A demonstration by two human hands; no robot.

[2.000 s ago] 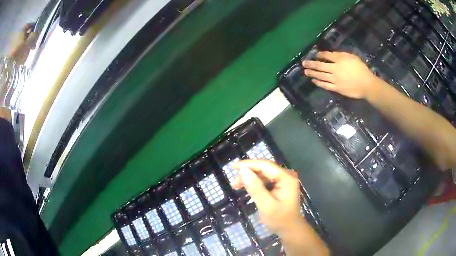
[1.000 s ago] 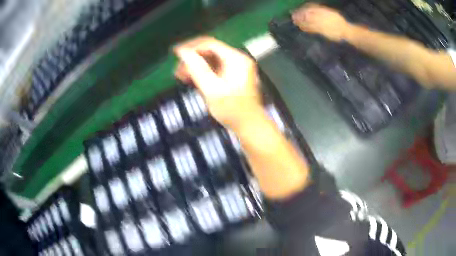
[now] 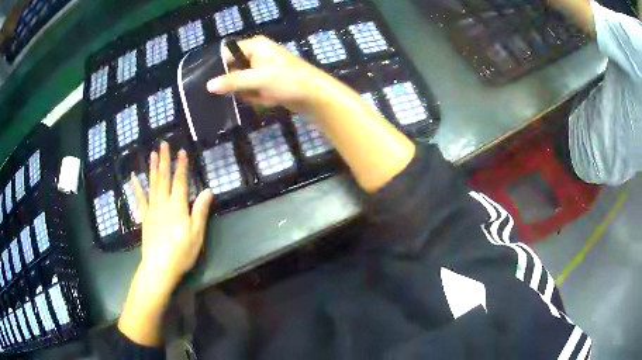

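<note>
A large glossy black tray holds rows of dark keypad units with pale key grids. My right hand is over the middle of the tray. It holds a slim black tool between thumb and fingers. A glossy black sheet with white edges lies beside and partly under its fingertips; whether the fingers grip it cannot be told. My left hand is palm down at the tray's near edge, fingers spread over the lower units, with nothing visible in it. It covers part of some units.
Another tray of keypad units lies at the left. A small white block lies between the trays. A dark tray is at the upper right, near a person's light sleeve. A red stool stands below. The green belt runs at upper left.
The view has shifted towards the keypad tray. My left hand has come into view on it. My right hand is now over its middle, with the black tool and sheet visible.
</note>
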